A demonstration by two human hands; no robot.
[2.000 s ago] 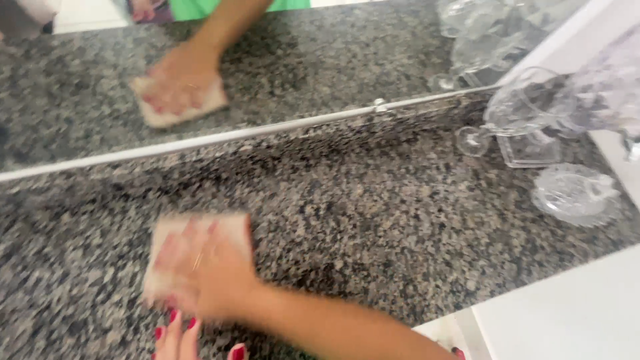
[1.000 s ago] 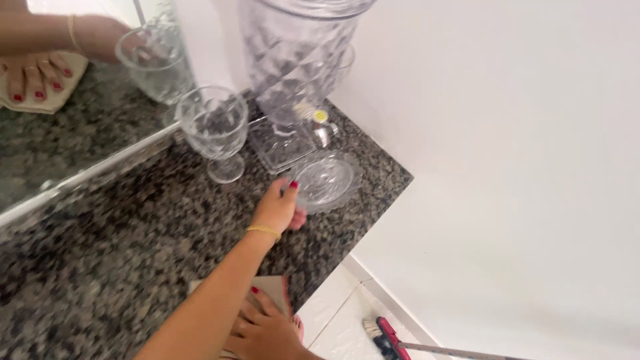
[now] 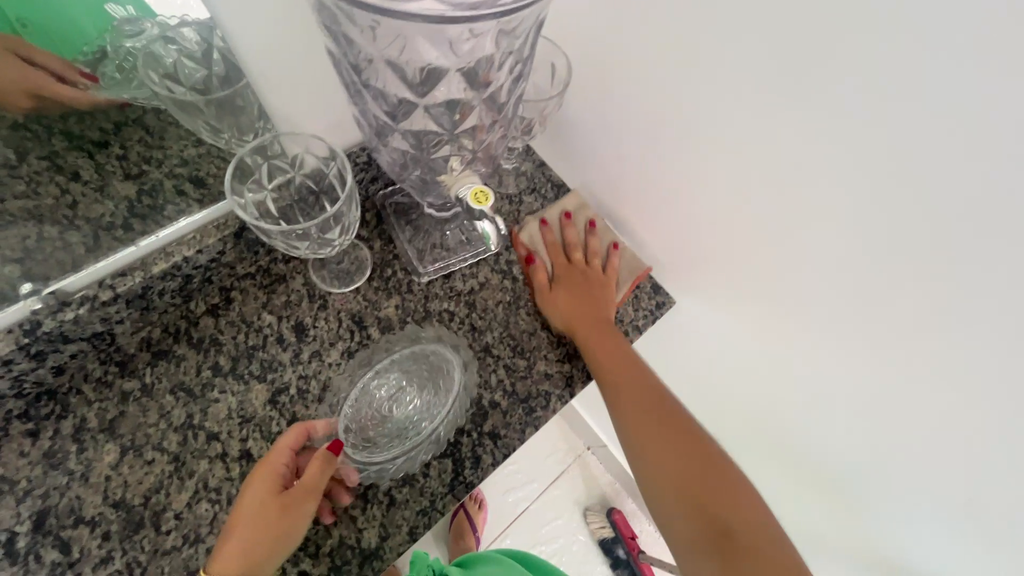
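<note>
My left hand (image 3: 288, 496) holds a clear glass dish (image 3: 404, 400) with a scalloped rim by its near-left edge, over the speckled granite counter (image 3: 200, 400). My right hand (image 3: 578, 284) lies flat, fingers spread, on a folded beige cloth (image 3: 632, 268) with an orange edge, at the counter's right end against the white wall. To the left of the cloth, a clear square tray (image 3: 440, 240) sits below the tap (image 3: 480, 198) of a large faceted drink dispenser (image 3: 432, 88). A clear stemmed goblet (image 3: 296, 196) stands left of that tray.
Another goblet (image 3: 548, 80) stands behind the dispenser. A mirror (image 3: 104, 168) with a pale bottom edge borders the counter on the left and reflects a hand and glassware. Below the counter's front edge are a sandaled foot (image 3: 468, 520) and a red-framed brush (image 3: 628, 544) on the tiled floor.
The glass dish, held by my left hand, has moved from beside the square tray toward the counter's front. My right hand and the cloth have moved to the counter's right end. The view has shifted right since the first frame.
</note>
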